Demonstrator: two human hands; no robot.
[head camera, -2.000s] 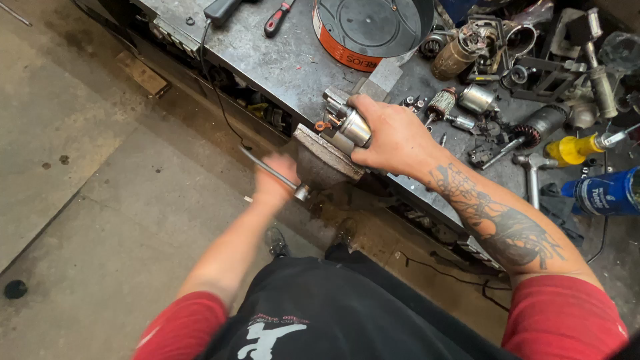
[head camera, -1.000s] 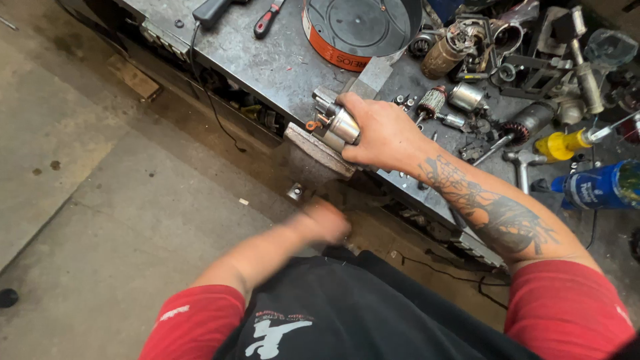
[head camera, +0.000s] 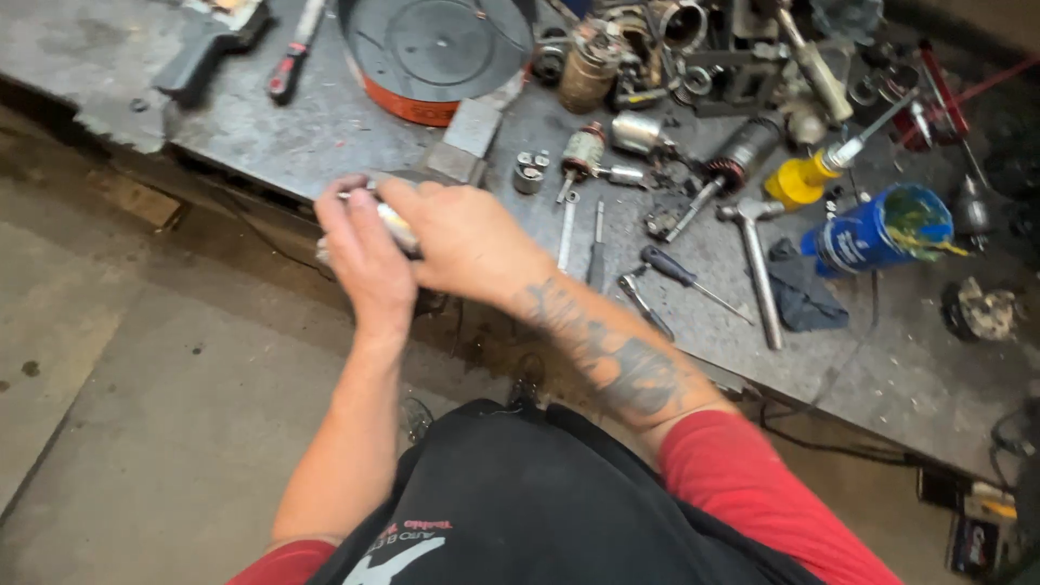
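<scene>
At the bench's front edge, both hands are around a silvery metal starter motor (head camera: 396, 226), which they mostly cover. My right hand (head camera: 459, 236) grips it from above and the right. My left hand (head camera: 366, 240) lies against its left side, fingers wrapped over the top; whether it grips firmly cannot be told. Behind the hands is a metal block (head camera: 473, 127). Right of them on the bench lie a small armature (head camera: 583, 150), a combination wrench (head camera: 568, 231), a screwdriver (head camera: 670, 266) and a ratchet (head camera: 644, 305).
A round orange-rimmed container (head camera: 406, 106) stands behind the hands. Greasy motor parts (head camera: 593, 65) crowd the back. A T-handled metal tool (head camera: 760, 268), a yellow bottle (head camera: 792, 183), a blue tub (head camera: 861, 236) and a dark rag (head camera: 804, 292) are at the right. The bench edge (head camera: 284, 191) runs diagonally.
My left hand has come up from below the bench edge to the motor in my right hand. The wrench-like tool it held two seconds ago is no longer seen in it.
</scene>
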